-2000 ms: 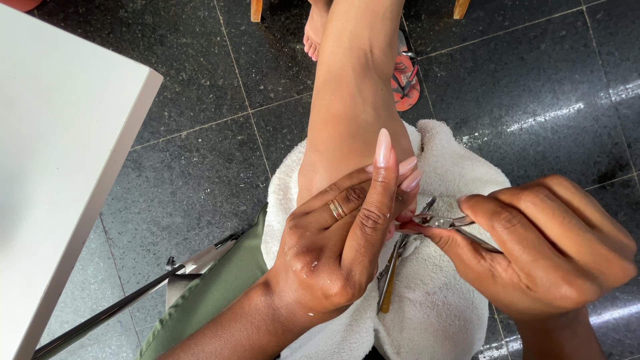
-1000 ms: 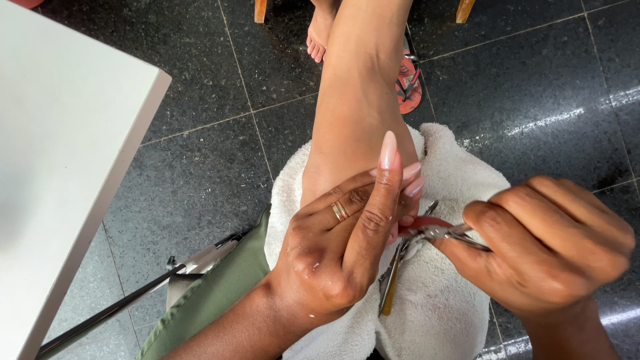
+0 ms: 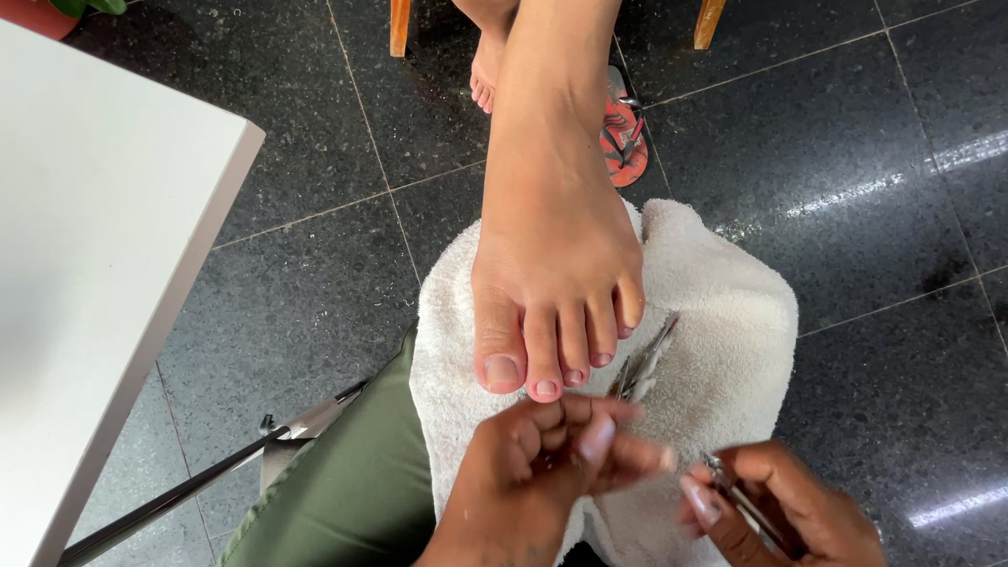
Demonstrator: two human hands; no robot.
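Observation:
Another person's bare foot [image 3: 555, 236] rests on a white terry towel [image 3: 724, 315], toes toward me. Just below the toes is my left hand [image 3: 551, 465], blurred, fingers loosely curled; whether anything is in it is unclear. At the lower right, my right hand [image 3: 780, 504] holds a metal nipper-like tool [image 3: 744, 504], its tip pointing up and left. Slim metal tools [image 3: 650, 358] lie on the towel to the right of the toes, with what looks like a bit of white cotton against them.
A white tabletop [image 3: 102, 213] juts in at the left. Below it runs a metal bar [image 3: 181, 492], beside a green-clad leg [image 3: 346, 472]. Beyond the towel are the person's other foot [image 3: 487, 71], a red flip-flop [image 3: 626, 146] and wooden legs [image 3: 400, 27] on dark floor tiles.
My left hand has let go of the foot and moved down, uncovering the toes. My right hand has drawn back down with the metal tool, away from the toes.

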